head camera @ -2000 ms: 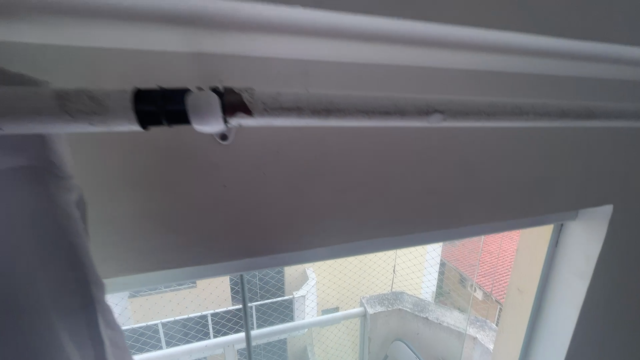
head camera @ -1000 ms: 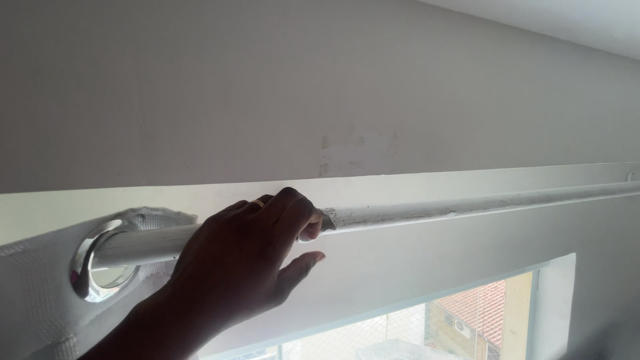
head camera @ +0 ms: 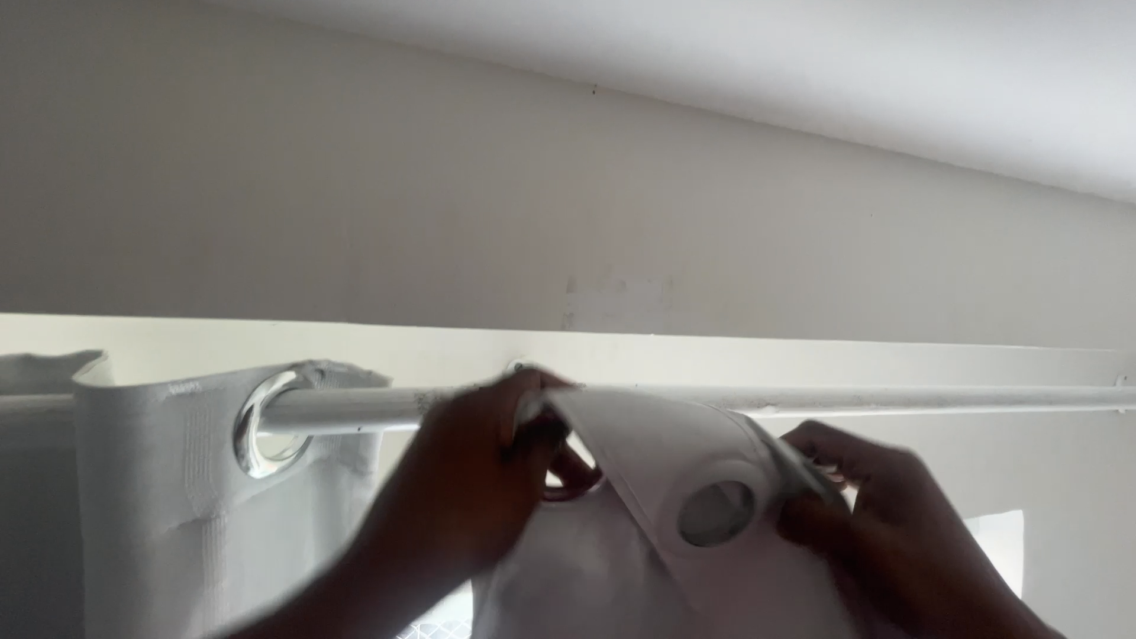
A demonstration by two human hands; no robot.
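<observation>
A white curtain rod (head camera: 887,399) runs across the view under the wall edge. In front of it, both hands hold the top edge of a pale curtain panel with eyelets (head camera: 661,461). My left hand (head camera: 466,470) pinches the panel near one eyelet, close to the rod; its fingertips are partly hidden and blurred. My right hand (head camera: 874,515) grips the panel's right part, beside a round eyelet (head camera: 717,512). Farther left, a grey curtain (head camera: 151,461) hangs on the rod, which passes through its shiny metal eyelet (head camera: 257,426).
The wall (head camera: 311,195) rises behind and above the rod to a white ceiling (head camera: 932,71). A small bracket (head camera: 520,366) shows just above my left hand. Bright window parts (head camera: 1001,546) appear low behind the hands.
One second ago a single hand was on the rod; now both hands are up, holding a pale curtain panel in front of it. The view has shifted upward.
</observation>
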